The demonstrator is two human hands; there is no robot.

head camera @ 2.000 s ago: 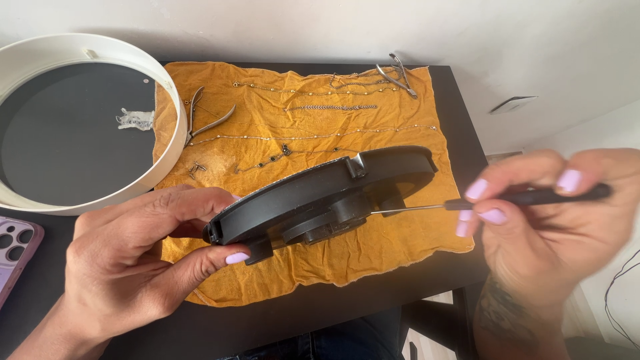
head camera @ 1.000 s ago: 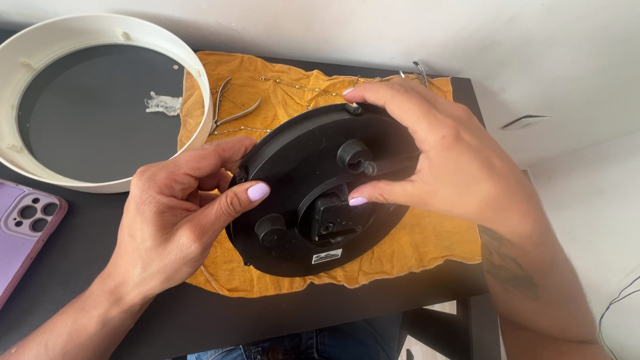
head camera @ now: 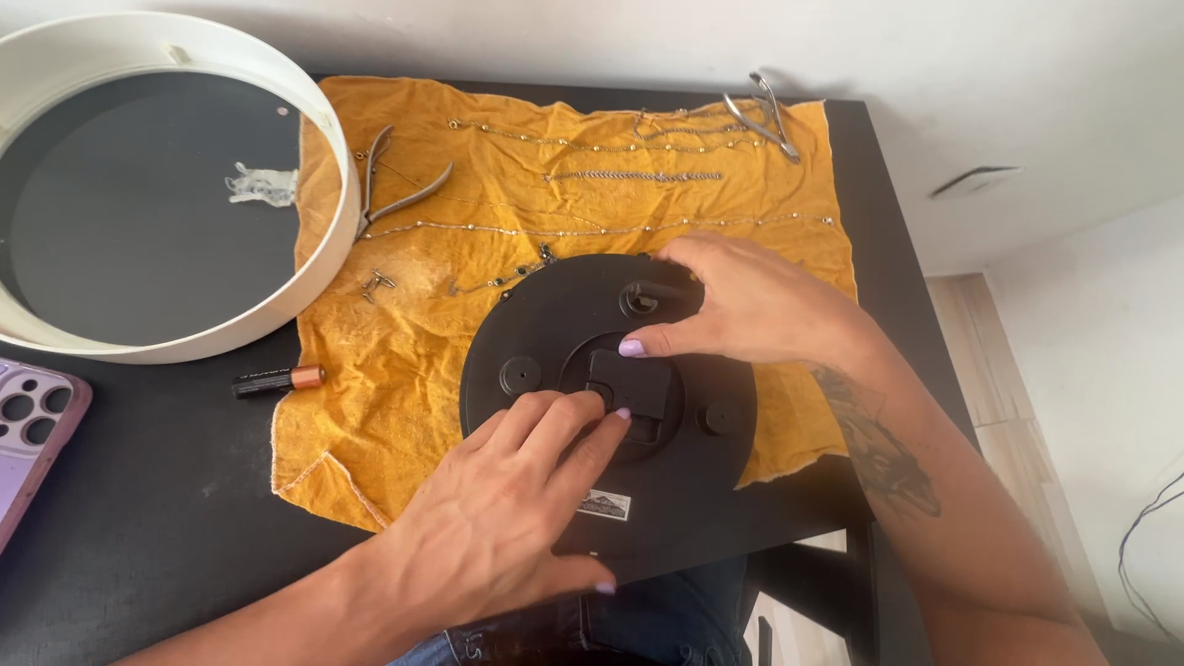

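A round black plastic clock back (head camera: 592, 277) lies over the yellow cloth and the dark table, its rear face up. At its centre is a black clock movement box (head camera: 634, 379), with a small label below it. The fingertips of my left hand (head camera: 509, 472) touch the left side of the box, its thumb spread lower down. My right hand (head camera: 749, 305) grips the disc's upper right rim, its thumb on the top of the box. An AA battery (head camera: 279, 380) lies left of the disc, partly on the cloth.
The yellow cloth (head camera: 361, 444) holds chains, nippers (head camera: 402, 199), more nippers (head camera: 768, 120) and small screws (head camera: 376, 283). A white ring-shaped frame (head camera: 324, 268) stands at the left over a dark surface. A purple phone (head camera: 32, 425) lies at the left edge, with a wall behind the table.
The disc has gone from being held up and tilted to lying flat. My left hand has moved from its rim to the centre. The screwdriver seen earlier has left my right hand.
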